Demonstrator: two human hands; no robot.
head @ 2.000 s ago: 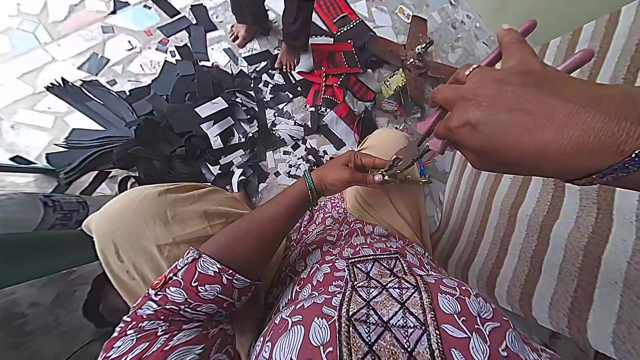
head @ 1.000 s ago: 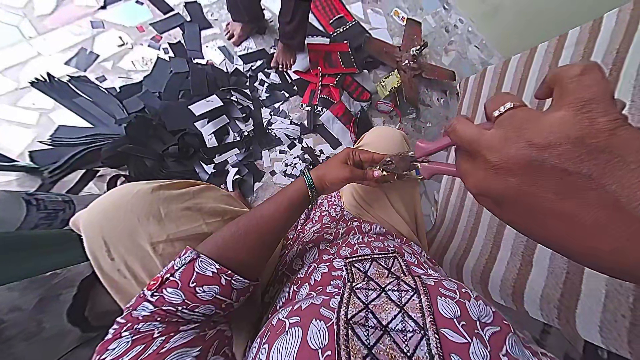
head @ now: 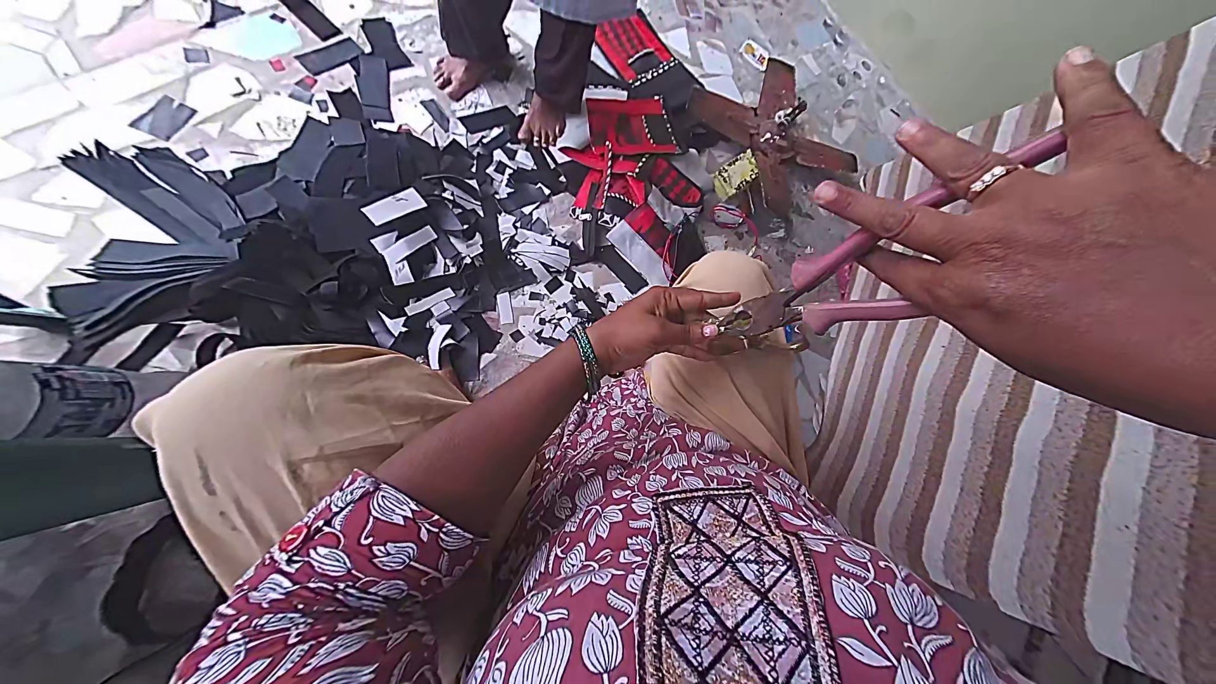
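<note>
Above my knee, my left hand [head: 665, 328] pinches a small metallic piece [head: 731, 328] between thumb and fingers; its exact kind is too small to tell. The metal jaws of pliers with pink handles [head: 841, 261] meet that piece at my left fingertips. My right hand [head: 997, 209], with a ring on one finger, has its fingers spread over the pliers, the upper handle passing under them and the lower handle angled apart from it. A small blue and yellow item [head: 790, 334] shows just behind the jaws.
Black and white strips [head: 313, 209] lie heaped on the mosaic floor. Beside them are red and black checked pieces [head: 627, 133] and a brown metal stand base [head: 779, 123]. Another person's bare feet [head: 541, 123] are near the heap. A striped cloth surface [head: 950, 427] lies at my right.
The plier handles were closer together a second ago and are now spread, with my right fingers opened out. My left hand stays in about the same place.
</note>
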